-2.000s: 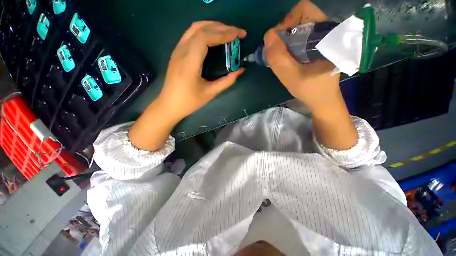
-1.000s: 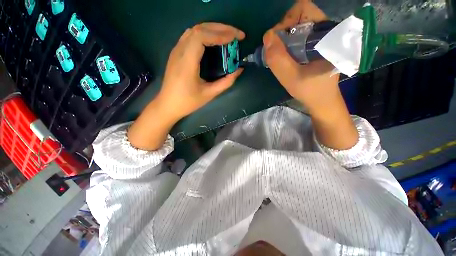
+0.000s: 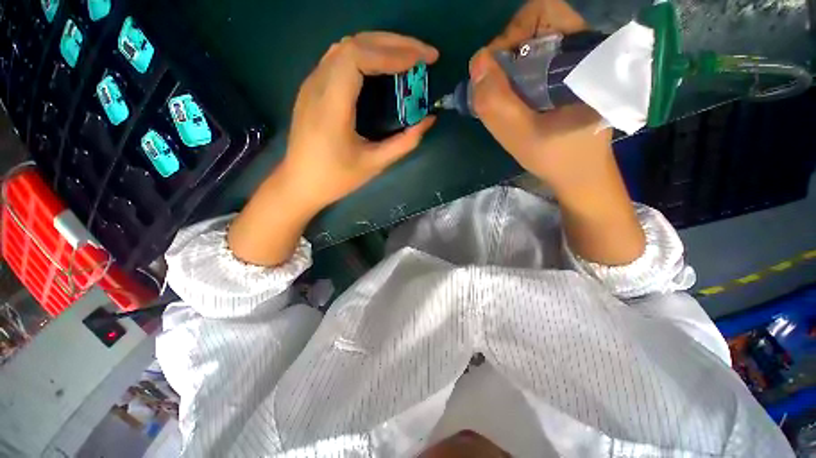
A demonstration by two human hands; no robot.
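Note:
My left hand (image 3: 335,125) holds a small device housing (image 3: 412,94) between thumb and fingers, its turquoise face turned to the right and its dark body towards my palm. My right hand (image 3: 546,125) is closed around a dispensing syringe (image 3: 537,73) with dark contents, lying nearly level. The syringe tip (image 3: 440,104) points left at the turquoise face, close to its lower right edge; I cannot tell if it touches. A white wrap (image 3: 617,76) and a green cap (image 3: 664,67) are at the syringe's rear, with a clear hose (image 3: 747,67) running right.
A black blister tray (image 3: 201,192) with several turquoise pieces (image 3: 190,120) is at the left on the dark green bench mat (image 3: 394,192). A red crate (image 3: 40,241) stands beyond the tray. A grey machine or cabinet (image 3: 45,394) is lower left. Blue bins (image 3: 778,331) are lower right.
The housing in my left hand has turned so more of its turquoise face and dark body show. My right hand and syringe have barely moved.

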